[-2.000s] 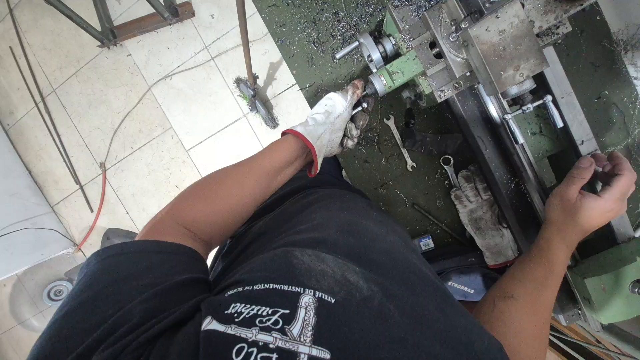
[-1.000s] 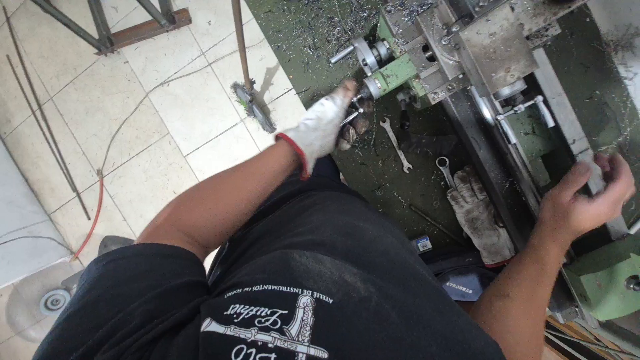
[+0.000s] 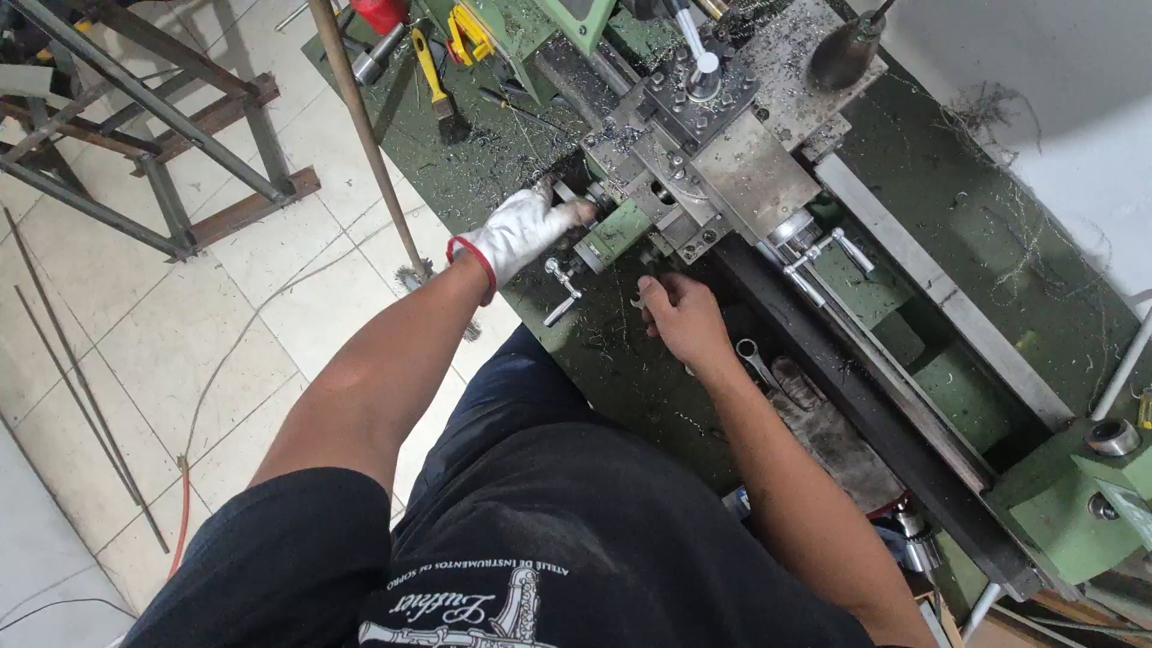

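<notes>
My left hand point(image 3: 531, 225), in a white work glove with a red cuff, is on the handwheel point(image 3: 598, 200) of the metal lathe's green apron, its fingertips partly hidden. Just below it a small crank handle point(image 3: 564, 290) sticks out, untouched. My right hand point(image 3: 681, 315), ungloved, holds the end of an open-end wrench point(image 3: 639, 301) between thumb and fingers over the green chip tray; the hand hides most of it. The lathe carriage point(image 3: 756, 171) with its tool post point(image 3: 705, 85) lies beyond both hands, strewn with metal chips.
A ring spanner point(image 3: 754, 355) and a dirty glove point(image 3: 832, 432) lie beside the lathe bed point(image 3: 846, 360). A yellow-handled brush point(image 3: 439, 90) rests on the tray point(image 3: 405, 135). A broom handle point(image 3: 364, 126) leans at the left, near a steel frame point(image 3: 171, 135). A drill chuck point(image 3: 918, 544) is at lower right.
My right hand has left the rail at the right and come over to the wrench on the tray. My left hand has shifted from the small crank to the handwheel. The view has moved toward the headstock side.
</notes>
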